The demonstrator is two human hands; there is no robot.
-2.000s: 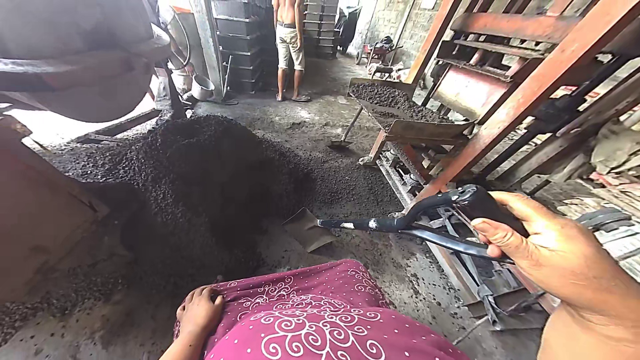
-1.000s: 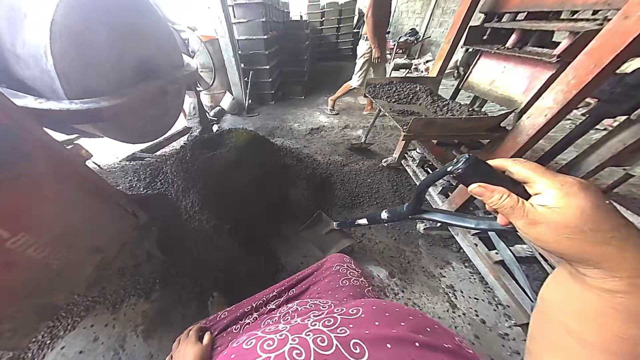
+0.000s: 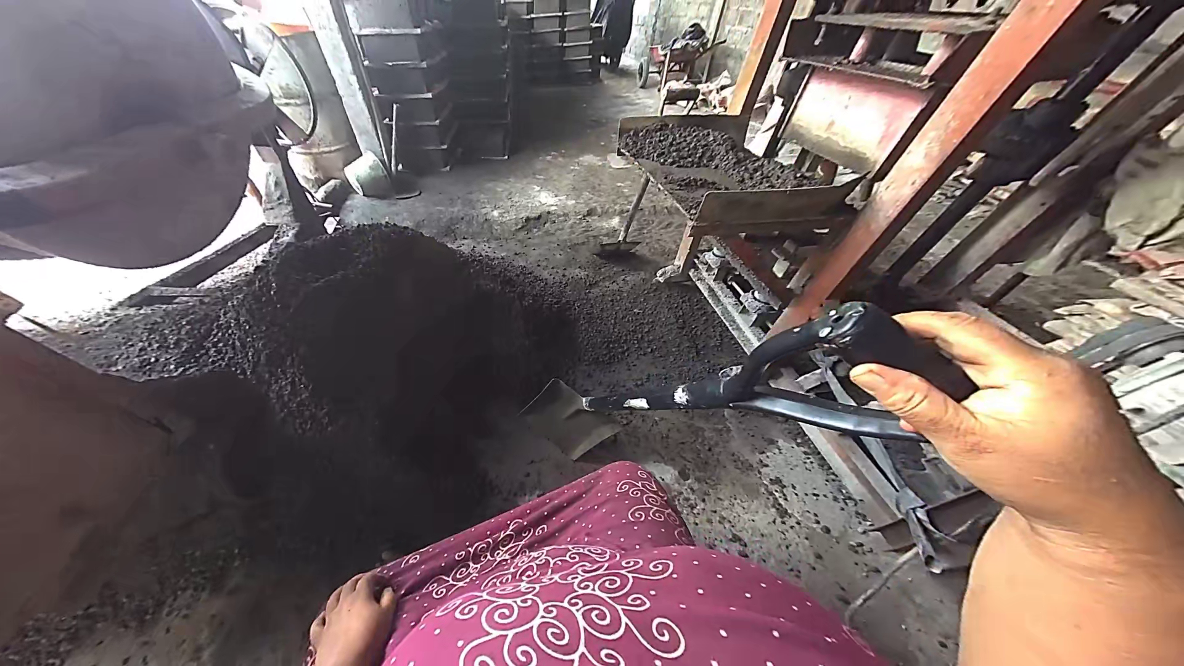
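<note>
My right hand (image 3: 999, 416) grips the black D-handle of a shovel (image 3: 703, 393) at the right. The shovel's metal blade (image 3: 569, 421) rests on the concrete floor just right of a large heap of dark, gravelly mix (image 3: 388, 314). My left hand (image 3: 354, 618) lies against the purple patterned cloth (image 3: 592, 592) over my lap, at the bottom; its fingers are partly cut off by the frame and no tool shows in it.
A mixer drum (image 3: 120, 129) hangs at the upper left. To the right stands an orange-framed machine (image 3: 934, 157) with a tray (image 3: 768, 211) of dark mix. A hoe-like tool (image 3: 618, 248) leans by it. Stacked crates (image 3: 407, 88) and a wheelbarrow (image 3: 680, 60) are behind.
The person who walked across near the stacks a second ago is out of view. My right hand has kept its hold on the shovel, and the blade has stayed on the floor beside the heap.
</note>
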